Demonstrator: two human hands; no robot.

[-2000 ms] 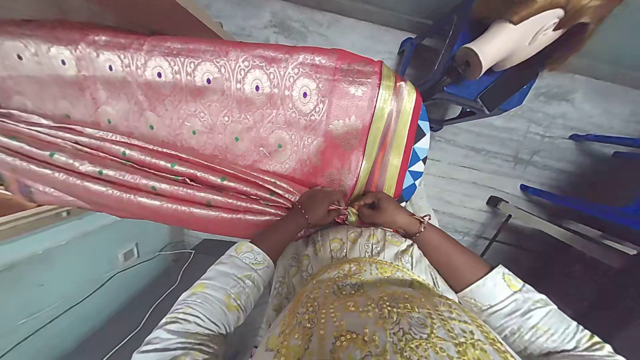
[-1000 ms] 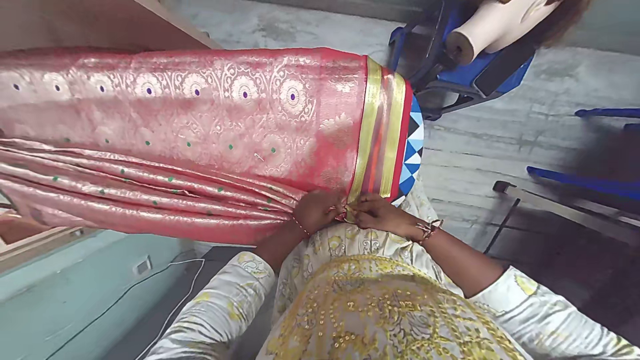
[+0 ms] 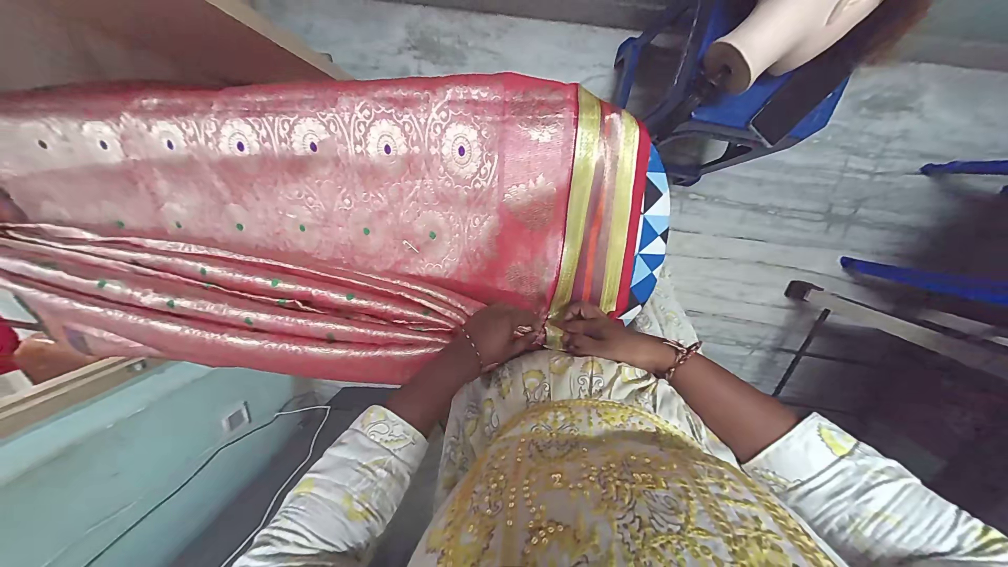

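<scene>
A pink-red brocade saree (image 3: 354, 197) with woven gold flowers lies spread over a padded board with a blue and white triangle-patterned end (image 3: 652, 236). Its lower part is gathered into long folds that narrow toward my hands. My left hand (image 3: 504, 335) pinches the gathered cloth at the near edge. Close beside it, my right hand (image 3: 602, 339) grips the yellow-gold border (image 3: 579, 205) where it meets the folds. The fingertips of both hands nearly meet. What lies between them is too small to tell. An open safety pin or similar small pale thing (image 3: 411, 246) rests on the cloth.
Beyond the board's right end stands a blue plastic chair (image 3: 720, 110) with a mannequin head (image 3: 776, 47) on it. A metal stand leg (image 3: 882, 319) and blue chair parts (image 3: 929, 279) are at right. A cable (image 3: 299, 465) runs near the wall at lower left.
Both hands stay at the gathered near edge of the cloth, with only small shifts of the fingers. The view has moved slightly.
</scene>
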